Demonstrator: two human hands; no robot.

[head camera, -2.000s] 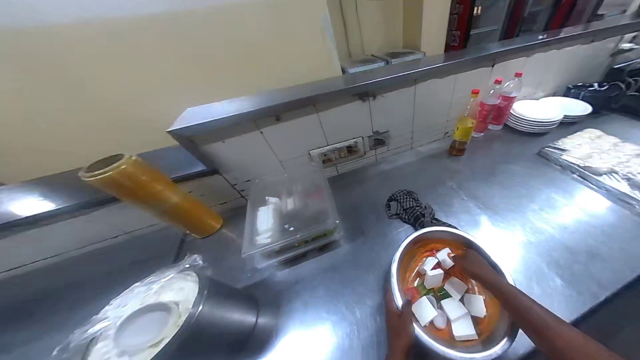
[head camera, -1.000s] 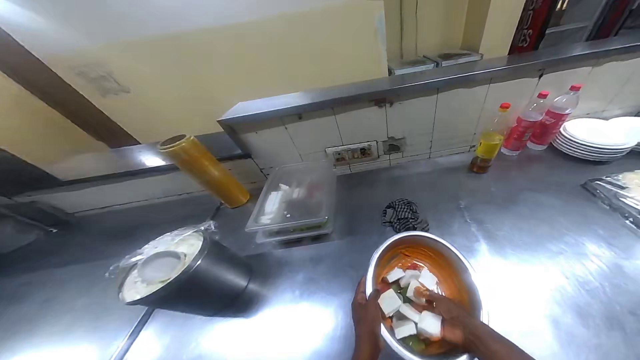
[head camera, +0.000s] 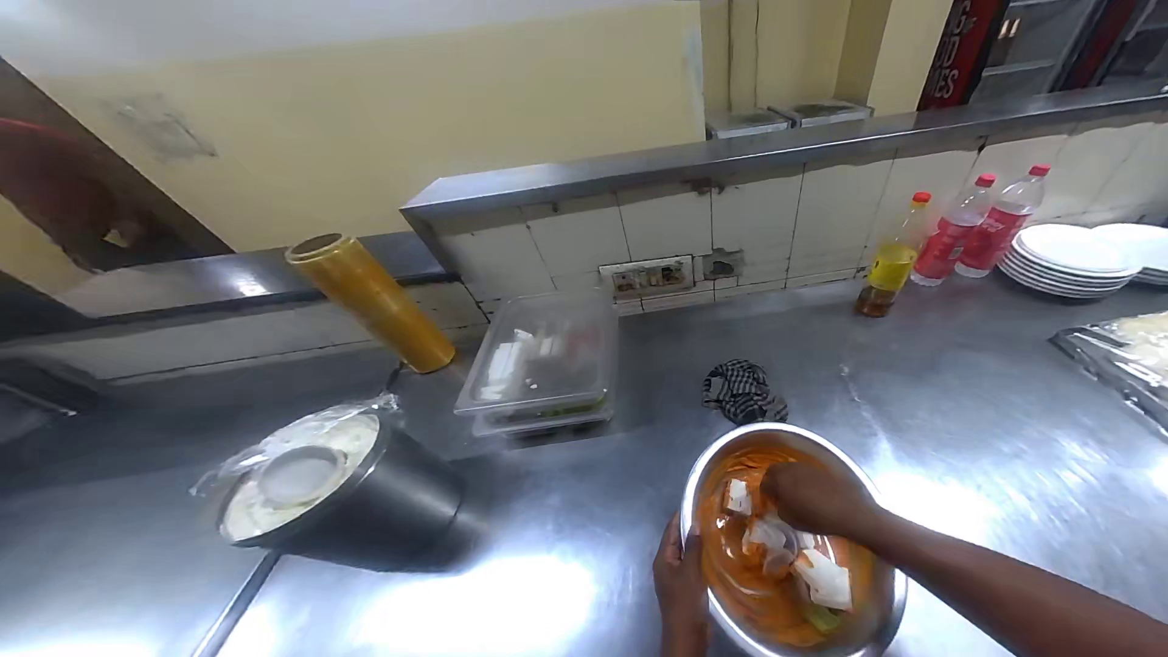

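Observation:
A steel mixing bowl [head camera: 691,493] stands tilted at the lower right, with orange sauce [head camera: 744,589] inside. White blocks [head camera: 826,579], which look like paneer, and a green vegetable piece [head camera: 821,619] lie in the sauce, some of them partly coated. My left hand [head camera: 680,579] grips the bowl's left rim. Inside the bowl, at the upper right, is my right hand [head camera: 812,497], its fingers down in the sauce and hidden, so what they hold cannot be seen. A black-and-white checked cloth [head camera: 741,391] lies crumpled just behind the bowl.
Lidded clear plastic containers [head camera: 547,356] are stacked near the tiled wall. Left of them stands a roll of cling film [head camera: 374,306], with a dark metal pot [head camera: 411,502] in front. Bottles [head camera: 954,233], stacked white plates [head camera: 1068,260] and a film-covered tray [head camera: 1109,365] are at the right.
My right hand has gone from among the white blocks down into the sauce near the bowl's far side. The blocks now sit lower and more coated. My left hand stays at the rim.

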